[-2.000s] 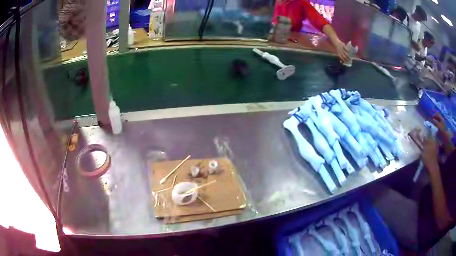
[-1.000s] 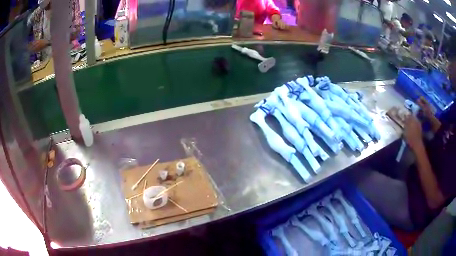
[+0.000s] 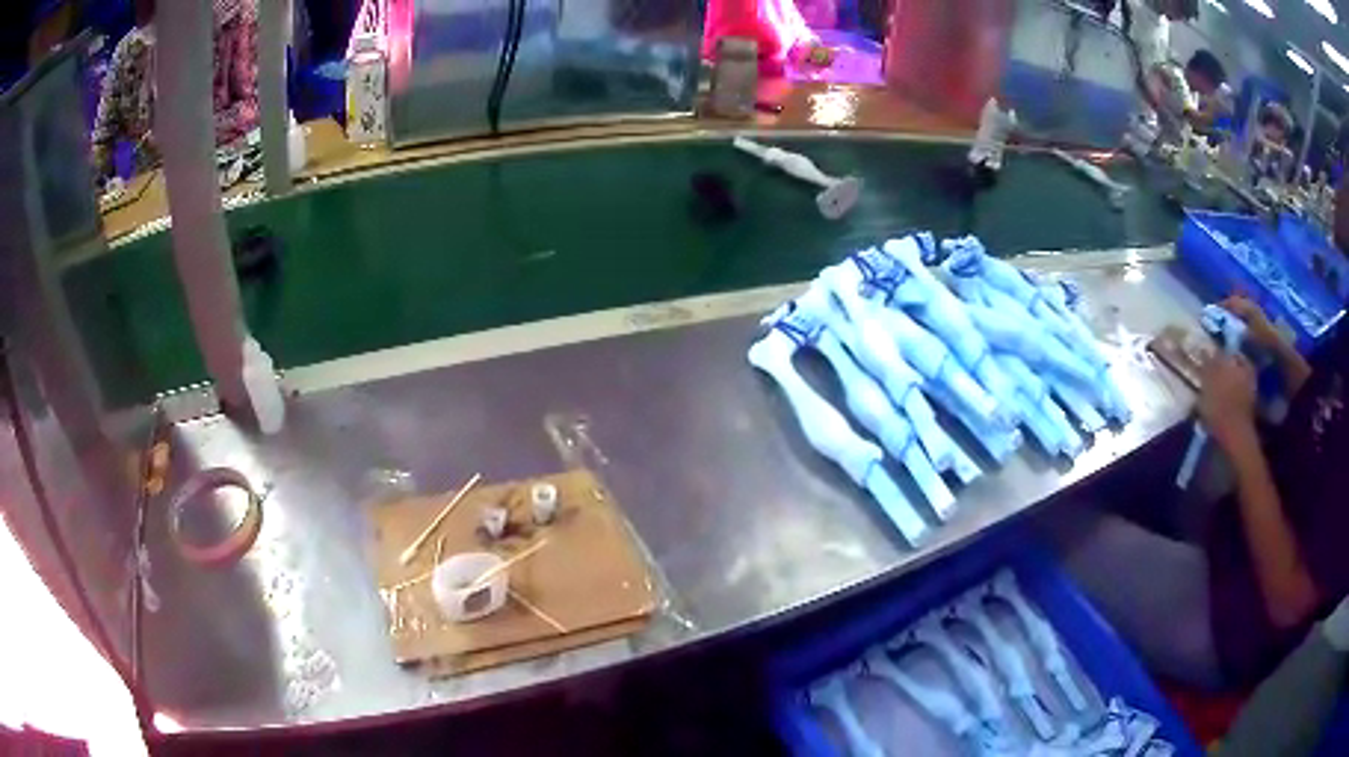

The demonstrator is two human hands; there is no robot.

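Note:
Neither of my hands is in the picture. A brown cardboard pad in clear plastic lies on the grey metal bench. On it stand a white round cup with a thin stick across it, two small pale pots, and a swab lying at the upper left. A pile of light-blue moulded parts lies on the bench to the right, narrow ends towards me.
A tape roll and white bottle are at left by a post. A green belt behind carries a white flat-headed part. A blue crate of parts is below the bench. Another person sits at right, holding a part.
The view has swung right and down since the first frame, then shifted slightly. The white flat-headed part and dark items on the belt have moved right relative to the bench. The bench items look unmoved.

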